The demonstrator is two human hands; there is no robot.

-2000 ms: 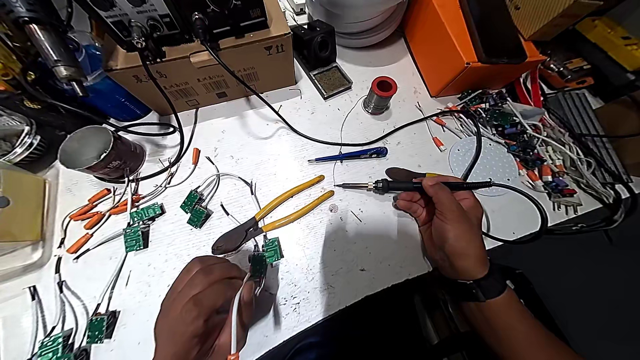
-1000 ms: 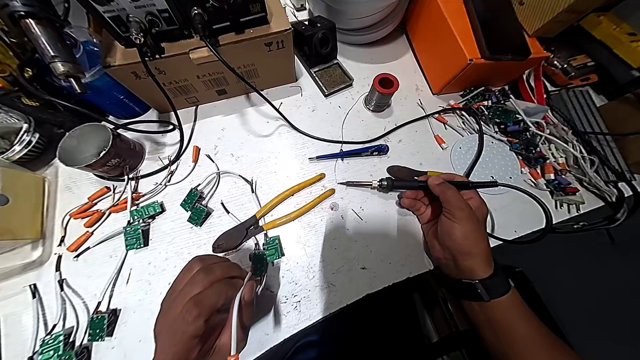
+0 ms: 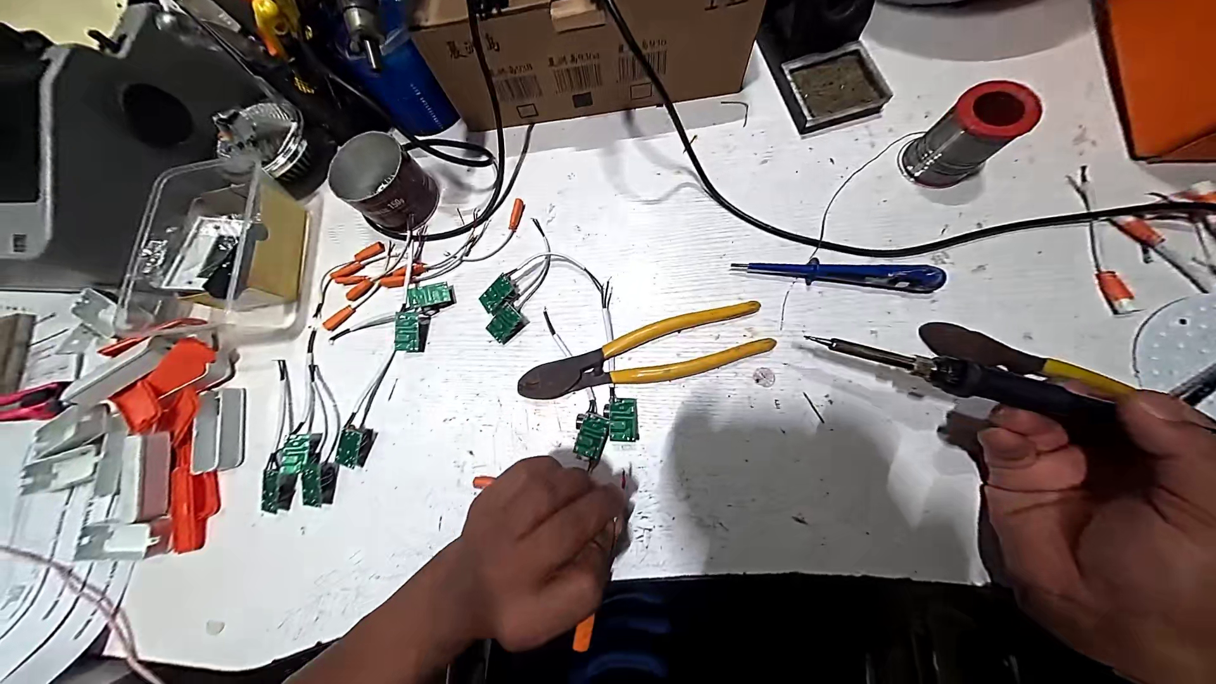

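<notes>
My left hand point(image 3: 546, 551) is closed near the table's front edge, its fingers on a wire with an orange end sleeve point(image 3: 583, 633) below them. Just beyond the fingertips lie two small green circuit boards point(image 3: 591, 438) with wires. My right hand point(image 3: 1092, 494) holds a soldering iron point(image 3: 988, 377), its tip pointing left above the table. Between the hands, farther back, yellow-handled cable cutters point(image 3: 655, 351) lie with handles spread. A blue screwdriver point(image 3: 836, 274) rests behind the iron. Behind it stands a solder spool point(image 3: 969, 133), a strand of solder running from it.
More green boards with wires point(image 3: 296, 456) and orange-sleeved leads lie left. Orange and grey plastic parts point(image 3: 180, 427), a clear plastic box point(image 3: 223, 247) and a metal can point(image 3: 385, 180) stand farther left. A black cable point(image 3: 722, 199) crosses the back, near a cardboard box point(image 3: 589, 66) and sponge tray point(image 3: 836, 87).
The view has shifted left. My left hand has moved a little away from the boards, which it was touching earlier. My right hand still holds the soldering iron.
</notes>
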